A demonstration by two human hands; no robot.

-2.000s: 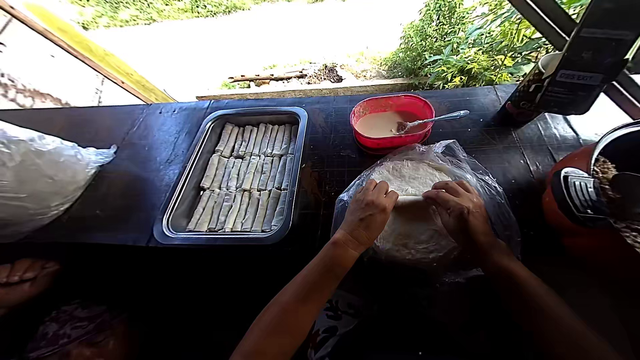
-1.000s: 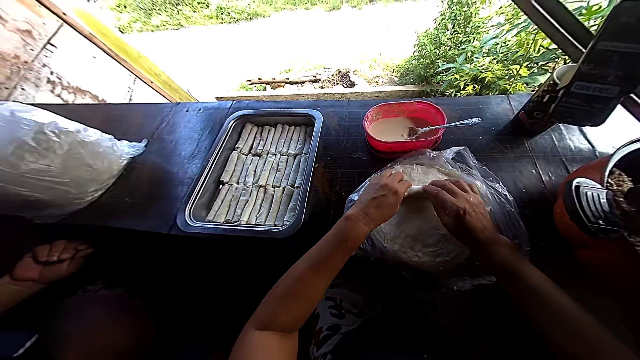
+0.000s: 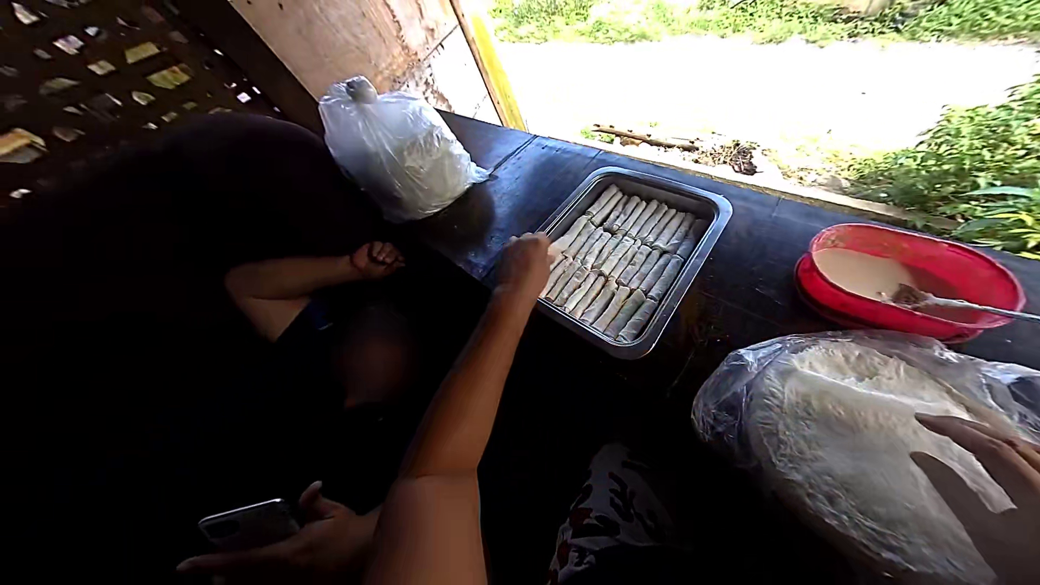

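Note:
My left hand [image 3: 525, 262] is at the left edge of a rectangular metal tray [image 3: 719, 223], its fingers on a pale rolled wrapper [image 3: 569, 237] at the end of a row. Rows of filled rolls [image 3: 626, 256] lie side by side in the tray. My right hand [image 3: 987, 467], fingers spread and partly cut off by the view's edge, hovers over or rests on a stack of thin round wrappers [image 3: 861, 439] on clear plastic. Behind the stack stands a red plastic tub [image 3: 987, 280] with a beige liquid and a metal spoon [image 3: 967, 304] in it.
A knotted white plastic bag [image 3: 406, 154] stands on the dark table [image 3: 532, 166], left of the tray. At the left, in shadow, is another person, with one hand [image 3: 378, 258] near the table. Lower down, a hand holds a phone [image 3: 248, 524].
My left hand has moved from the wrapper stack to the tray's left side, with a roll at its fingers. My right hand has opened over the stack. The view has swung left.

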